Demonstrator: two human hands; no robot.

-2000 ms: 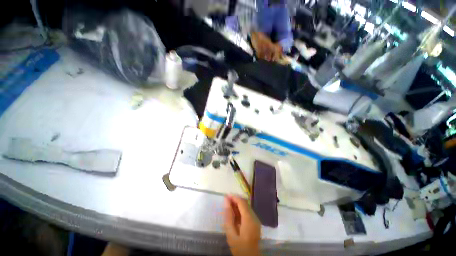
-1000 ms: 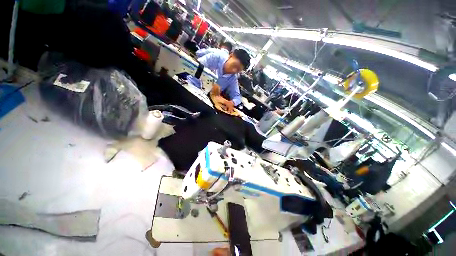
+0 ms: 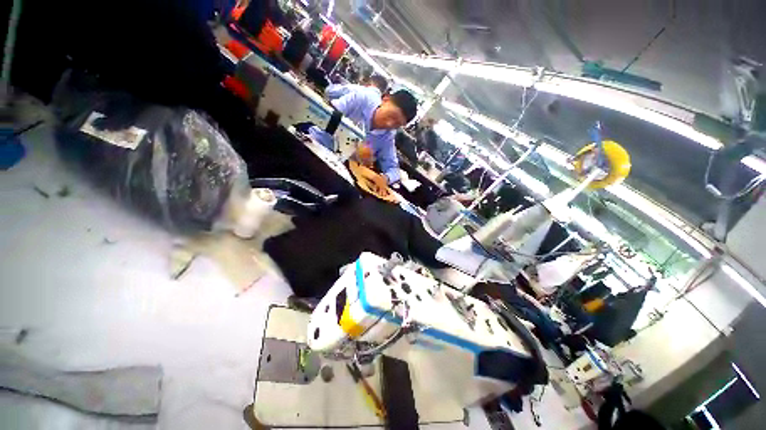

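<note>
No hand of mine is in the picture. Nearest in front of me is a white sewing machine [image 3: 445, 311] with a blue stripe and a yellow patch at its left end. Its needle area is small and blurred above the grey needle plate [image 3: 283, 361]. A dark smartphone [image 3: 399, 393] lies on the machine bed, its lower end close to the picture's bottom edge. Thread snips [image 3: 369, 393] with yellow handles lie just left of the phone.
A grey fabric strip [image 3: 92, 392] lies at the lower left. A dark plastic-wrapped bundle [image 3: 160, 168] and a white thread cone [image 3: 253, 212] stand at the back left. Black fabric [image 3: 348, 239] lies behind the machine. A person [image 3: 369, 126] bends over the opposite bench.
My view has swung up from the table, and my right hand, earlier beside the phone and snips, has left the picture at the bottom. The person opposite has moved a hand.
</note>
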